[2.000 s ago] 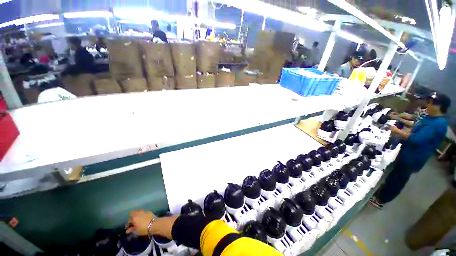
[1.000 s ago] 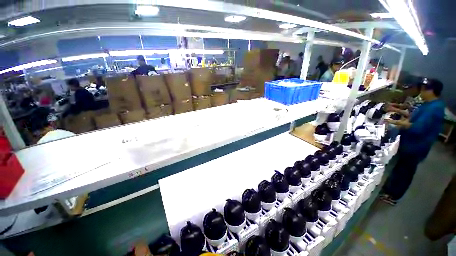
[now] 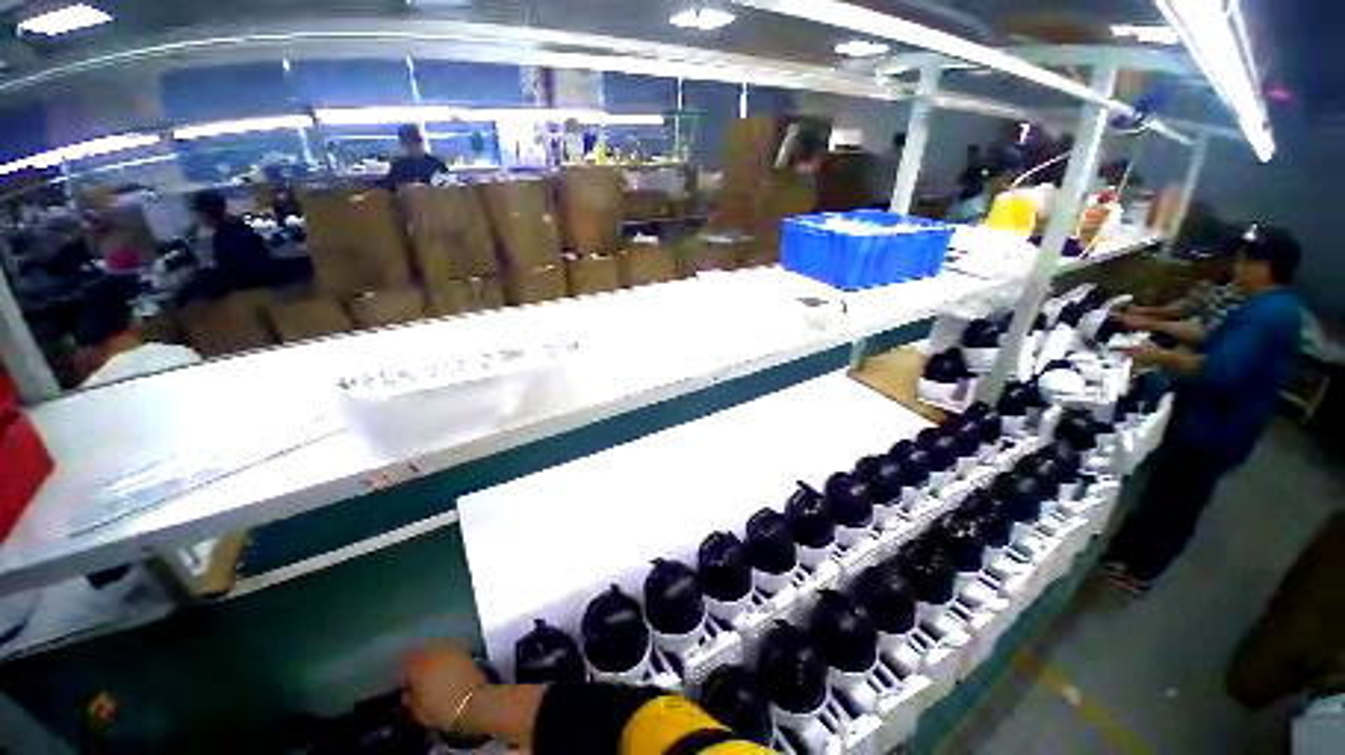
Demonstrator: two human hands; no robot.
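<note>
Two long rows of camera heads, glossy black balls (image 3: 674, 596) on white bases, run from the bottom centre to the far right. My right hand (image 3: 443, 690), bare with a thin bracelet, is at the near left end of the rows, low in the picture. Its fingers are blurred beside dark shapes at the bottom edge, and I cannot tell if it holds one. A black and yellow sleeve covers the arm and overlaps the nearest heads. My left hand is not in view.
A flat white board (image 3: 590, 516) lies behind the rows. The raised shelf (image 3: 708, 317) holds a blue crate (image 3: 867, 248), a white bin (image 3: 450, 406) and a red box (image 3: 21, 465). Metal posts (image 3: 1050, 221) stand at the right. A person (image 3: 1246, 354) in blue works at the far right.
My right hand and forearm, mostly below the picture one second ago, show again at the bottom left. A white bin now stands on the shelf where none showed before.
</note>
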